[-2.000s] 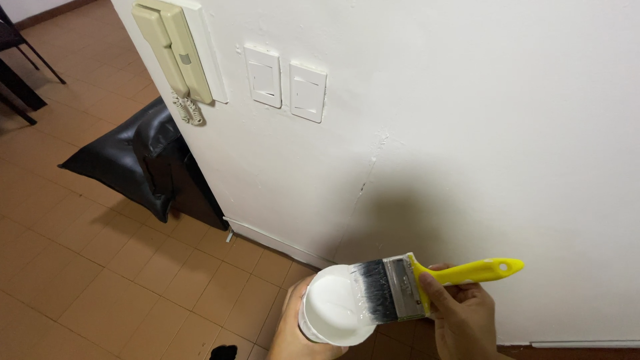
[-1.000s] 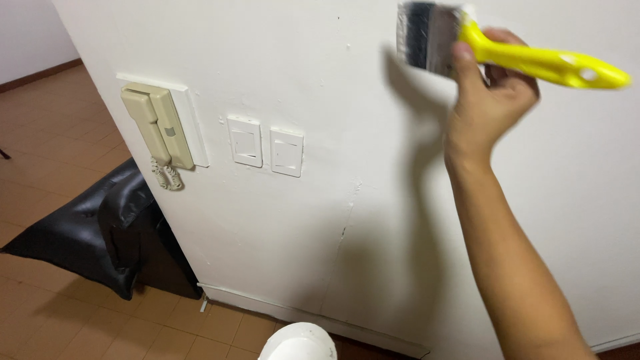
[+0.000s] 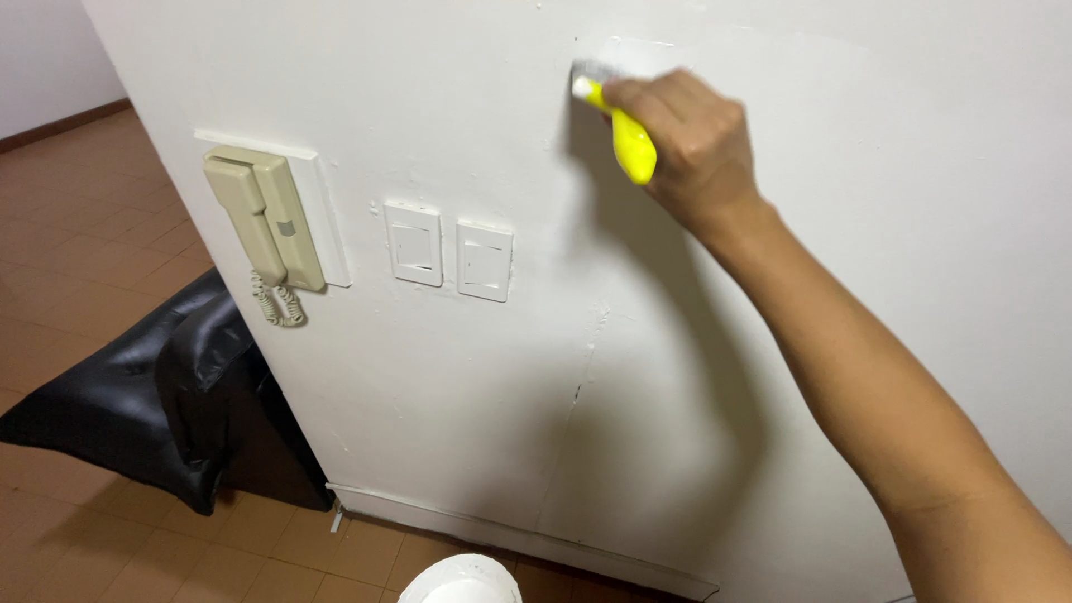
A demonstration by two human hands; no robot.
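My right hand [image 3: 691, 138] grips a paintbrush with a yellow handle [image 3: 634, 151], high on the white wall [image 3: 469, 126]. Its bristles [image 3: 599, 71] are blurred and look pressed to the wall beside a small patch of wet-looking white paint. At the bottom edge shows the top of a white container [image 3: 461, 579] of white paint, partly cut off. My left hand is out of the frame, so whether it still holds the container cannot be seen.
Left of the brush, two white switch plates [image 3: 413, 244] and a beige intercom handset [image 3: 264, 218] with a coiled cord are fixed to the wall. Black leather-like upholstery [image 3: 142, 385] sits past the wall's edge. A baseboard [image 3: 502, 536] runs above the tiled floor.
The brush in my right hand has gone from the container up to the wall, its handle now turned downward. My left hand, seen holding the container two seconds ago, has left the view.
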